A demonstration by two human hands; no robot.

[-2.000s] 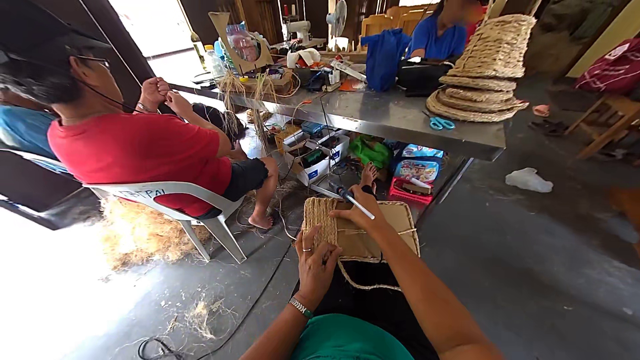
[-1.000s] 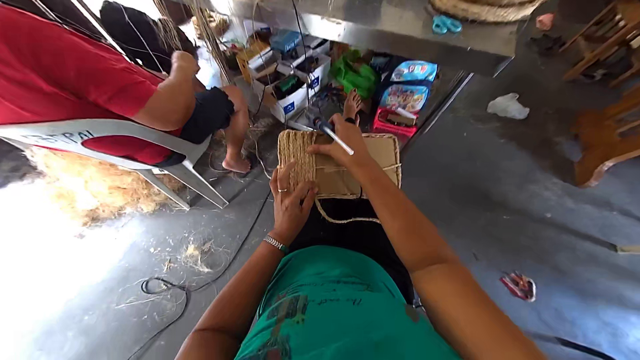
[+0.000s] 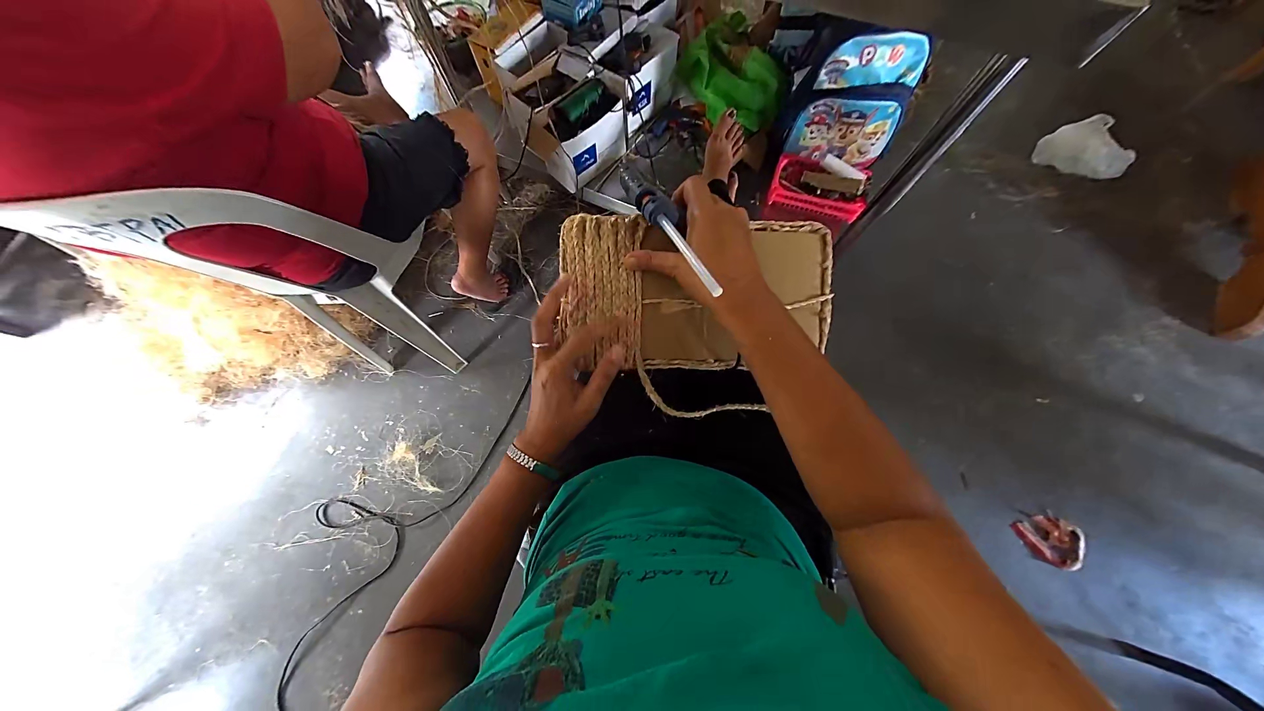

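Note:
On my lap lies a rectangular cardboard panel (image 3: 691, 331) edged with braided natural fibre. Rows of braided rope (image 3: 604, 262) cover its left part, and a loose end of the braid (image 3: 681, 410) curves below the near edge. My left hand (image 3: 573, 370) rests on the braided rows with its fingers spread. A hot glue gun (image 3: 657, 205), with a clear glue stick poking out of its back, is in my right hand (image 3: 716, 242); its nozzle points away from me. The right thumb or a finger touches the edge of the braided rows.
At the left a person in a red shirt (image 3: 148, 109) sits on a white plastic chair (image 3: 247, 212). Ahead are cardboard boxes (image 3: 583, 143), a green bag (image 3: 731, 74), a red basket (image 3: 815, 193) and a children's backpack (image 3: 854, 109). A black cable (image 3: 395, 553) crosses the floor beside loose fibre (image 3: 410, 464).
The view has tilted down, so the table top has left it. My right hand still holds the glue gun over the panel, and my left hand stays on the braided rows.

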